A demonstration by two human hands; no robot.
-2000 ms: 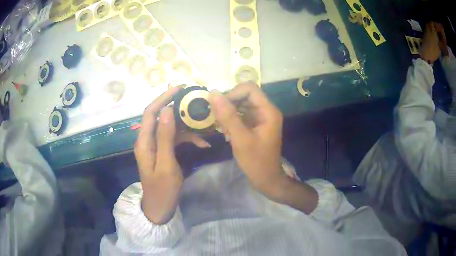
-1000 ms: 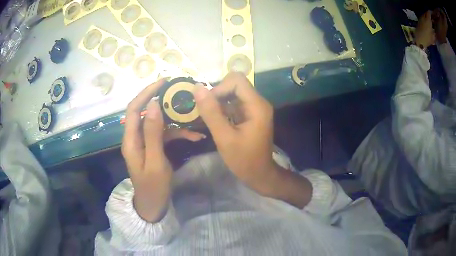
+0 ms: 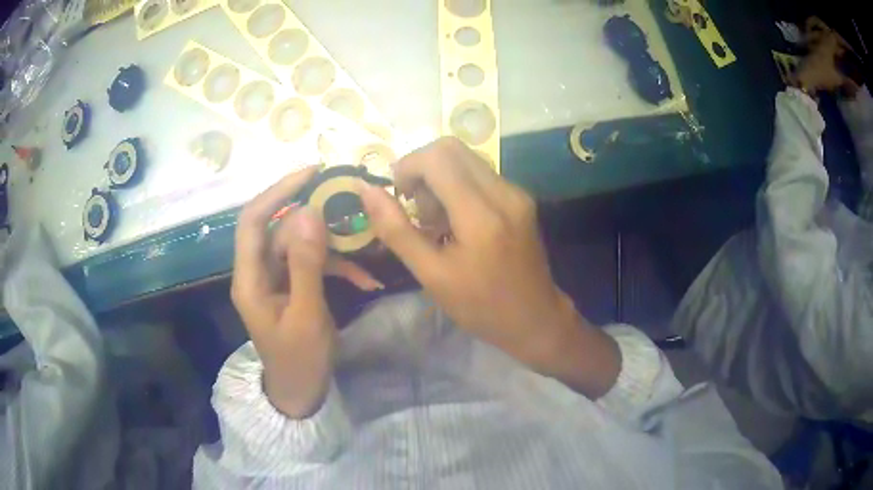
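A round black housing [image 3: 314, 182] is held between both hands above the table's near edge. A cream adhesive ring [image 3: 356, 237] lies on its face, with a green centre part [image 3: 360, 222] showing in the opening. My left hand [image 3: 287, 258] grips the housing's left side, thumb on the ring's left rim. My right hand [image 3: 459, 230] is at its right side, thumb tip on the ring's upper right and fingers behind. The hands hide part of the rim.
Yellow die-cut strips [image 3: 470, 96] lie on the white mat [image 3: 383, 57]. Several ringed housings [image 3: 123, 163] are at left, bare housings [image 3: 651, 77] at right. A pale curved piece [image 3: 581, 142] lies at the green edge. Neighbours' sleeves [image 3: 794, 191] show at both sides.
The green centre part shows more clearly now. My right hand's fingers have closed further around the housing's right side, and its thumb has shifted on the ring.
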